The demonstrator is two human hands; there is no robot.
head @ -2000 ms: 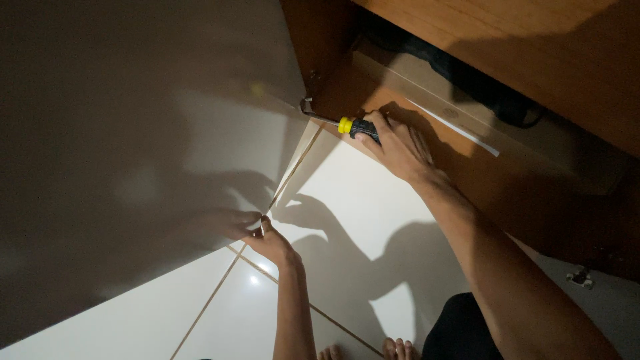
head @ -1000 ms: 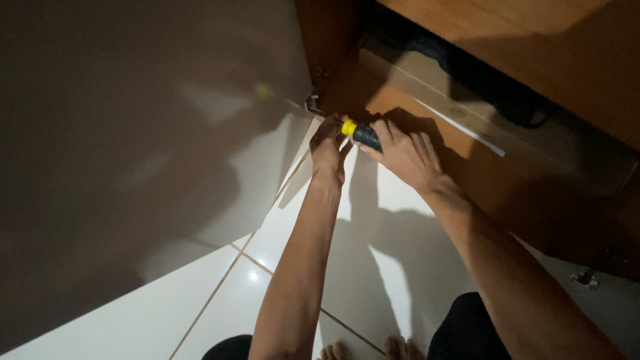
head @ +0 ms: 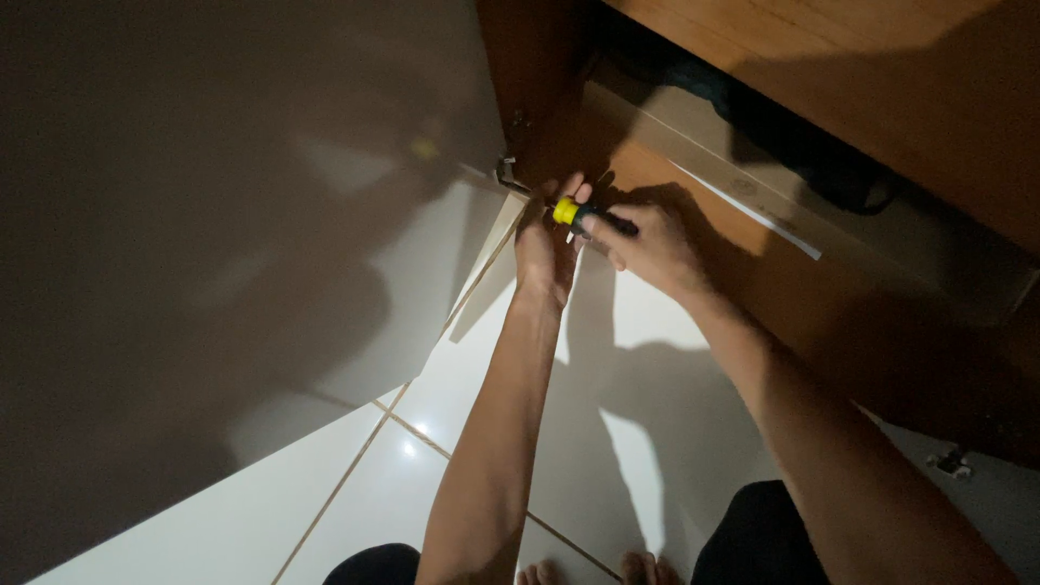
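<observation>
My right hand (head: 654,244) grips the black handle of a screwdriver (head: 566,211) with a yellow collar, which points left. Its shaft is mostly hidden behind my left hand (head: 546,248), which is cupped around the front of the tool with fingers partly spread. Whether the left fingers pinch the shaft or some small part cannot be told. Just up and left of that hand, a metal cabinet hinge (head: 508,172) joins the glossy grey door (head: 268,244) to the wooden cabinet. A small white piece shows below the collar, by the left palm.
Inside the wooden cabinet (head: 812,313) lie a long cardboard box (head: 756,191), a white strip (head: 747,211) and a dark strapped item (head: 772,138). Another hinge (head: 951,461) sits at the lower right. White floor tiles (head: 325,479) and my feet (head: 642,569) show below.
My left hand has moved from the door's lower edge up to the screwdriver. The screwdriver's tip was at the hinge two seconds ago; the tool has since shifted slightly away from it.
</observation>
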